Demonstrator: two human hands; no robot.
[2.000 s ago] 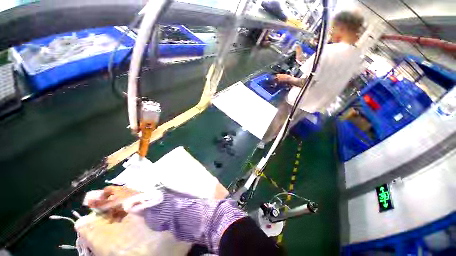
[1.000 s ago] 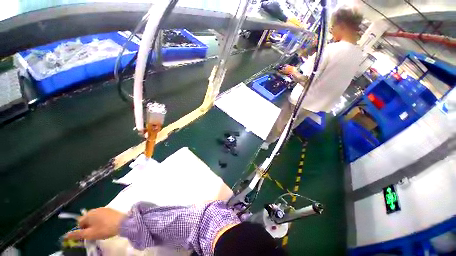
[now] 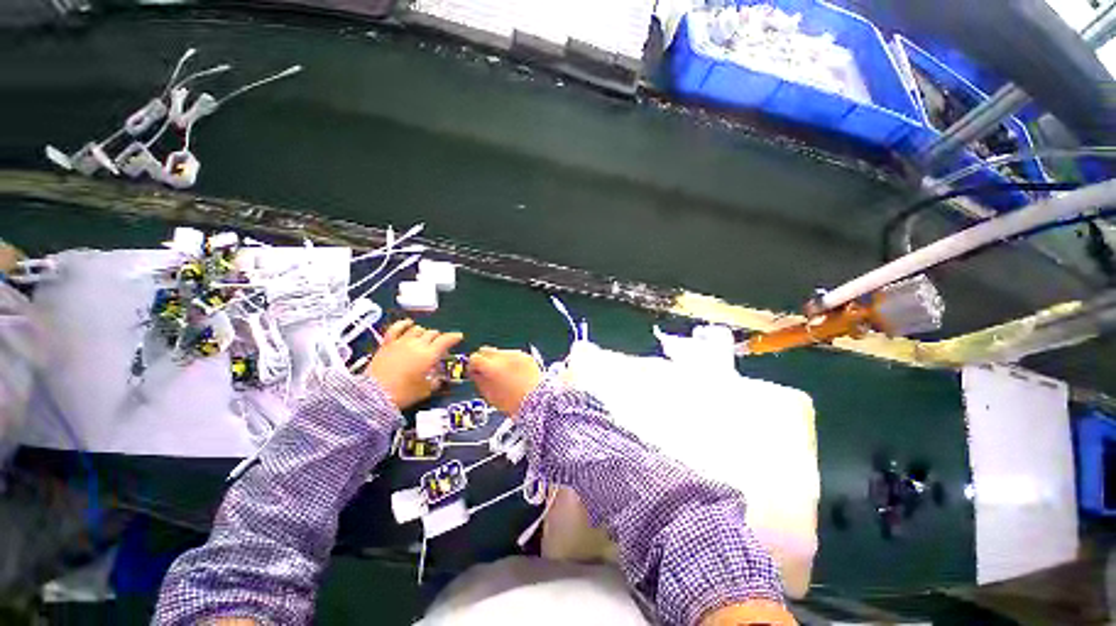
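Note:
My left hand [image 3: 411,363] and my right hand [image 3: 502,373] meet over the dark green bench. Between their fingertips is a small circuit board [image 3: 455,367] with yellow and black parts; both hands touch it. Several part-assembled adapters [image 3: 442,483], boards in white housings with cords, lie on the bench just below my hands. To the left, a pile of circuit boards [image 3: 202,300] and coiled white output cords [image 3: 306,294] lies on a white sheet [image 3: 98,404]. White adapter housings [image 3: 419,294] sit above my left hand.
A cream-white cushion [image 3: 698,446] lies right of my hands. An orange air tool [image 3: 814,330] hangs beyond it. Small black parts [image 3: 900,489] lie farther right. More adapters [image 3: 141,141] are on the conveyor belt [image 3: 404,135], with a blue bin [image 3: 796,61] behind. Another person's hand [image 3: 10,259] shows at left.
The view has swung left and down to the bench. My right hand has left the cushion's left edge and now meets my left hand, newly in view, at the circuit board.

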